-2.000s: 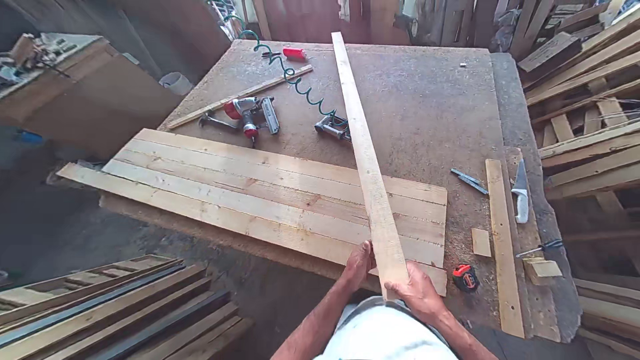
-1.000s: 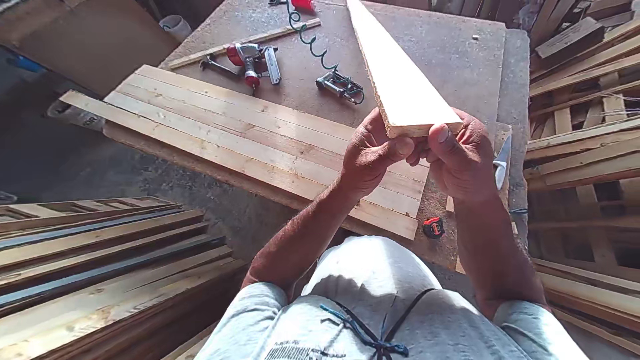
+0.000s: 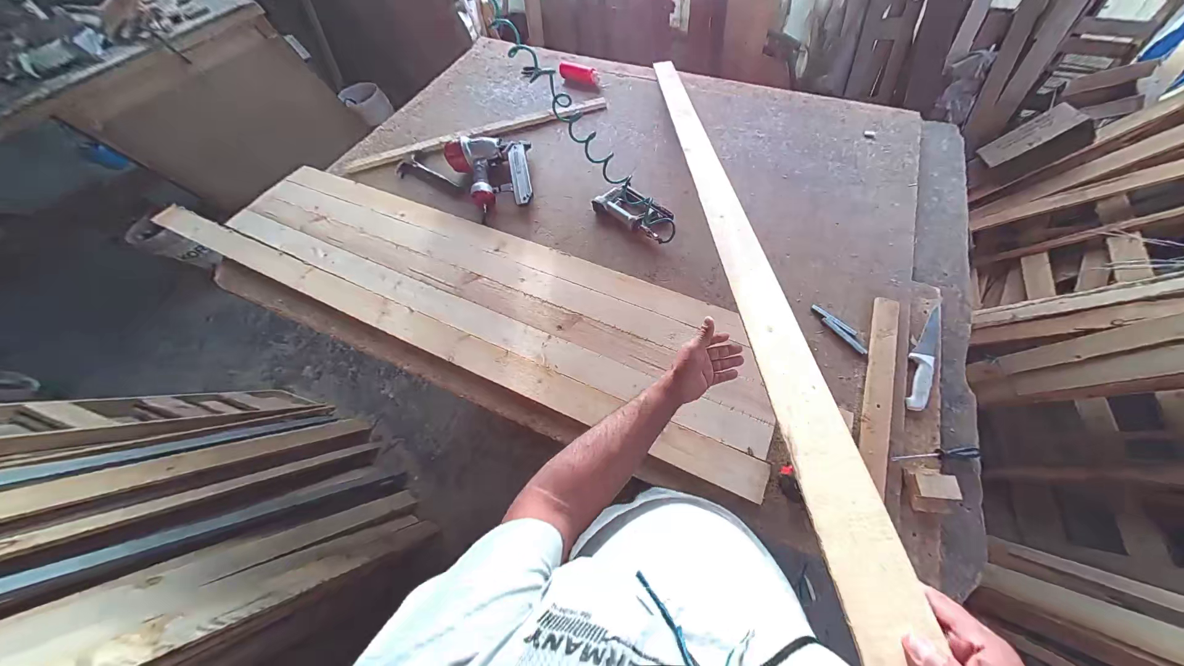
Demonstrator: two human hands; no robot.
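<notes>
My right hand [image 3: 962,634] grips the near end of a long wooden board [image 3: 772,314], whose far end reaches the back of the worktable. Fingers apart and empty, my left hand [image 3: 706,363] is over the right part of several planks [image 3: 518,324] lying side by side. The nearest plank [image 3: 370,310] sticks out farther left than the others. A red and silver pneumatic nail gun [image 3: 486,171] lies behind the planks beside a hammer [image 3: 430,176]. A white-handled knife [image 3: 923,370] lies to the right of the long board. The tape measure [image 3: 788,481] is mostly hidden by it.
A green coiled air hose [image 3: 583,139] crosses the worktable [image 3: 832,185] to a metal tool [image 3: 634,213]. A thin strip [image 3: 481,134], a red object [image 3: 579,74], a short board [image 3: 879,388] and a wood block [image 3: 934,490] also lie there. Stacked lumber [image 3: 231,499] stands at lower left, with more at right.
My left hand has let go of the long board and moved left over the planks. The board's near end has moved down and right, with my right hand on it.
</notes>
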